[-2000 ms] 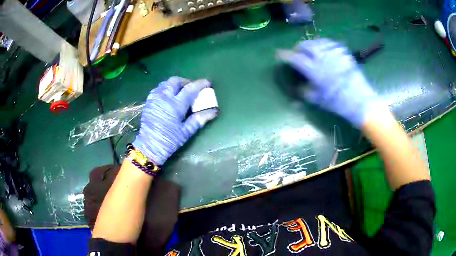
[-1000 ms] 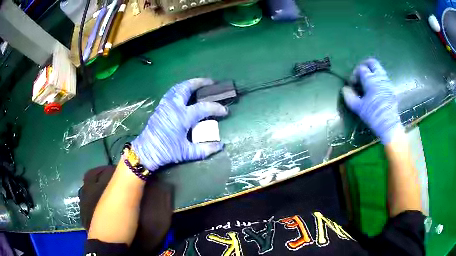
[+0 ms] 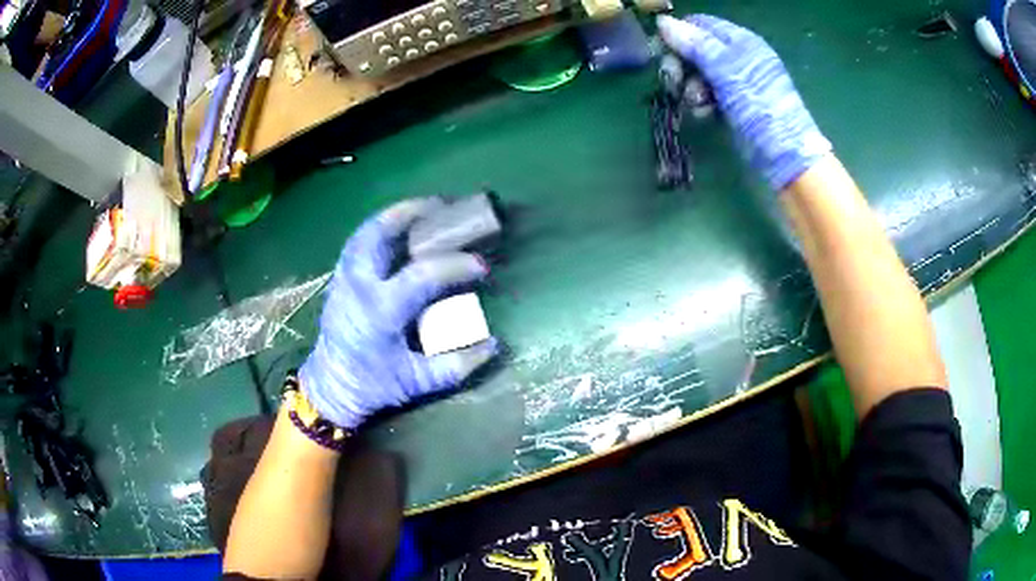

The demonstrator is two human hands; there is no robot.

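My left hand (image 3: 381, 312), in a pale blue-violet glove, lies on the green bench. It grips a black power adapter (image 3: 454, 224) between its upper fingers and has a white block (image 3: 452, 323) between its lower fingers and thumb. My right hand (image 3: 738, 85), gloved alike, is at the back right beside the blue-grey test connector (image 3: 617, 42). Its fingers hold the adapter's thin black cable (image 3: 671, 142), whose bundled part hangs below them. The cable tip is too blurred to make out.
A beige meter (image 3: 420, 34) with button rows stands at the back. Pens (image 3: 236, 102) lie on a wooden board (image 3: 307, 108). A carton (image 3: 136, 244) with a red round part, a clear plastic strip (image 3: 244, 329) and a black adapter pile (image 3: 51, 431) are at the left.
My left hand has taken hold of the adapter beside the white block. My right hand moved right, then back up and left to the connector, bringing the cable bundle with it.
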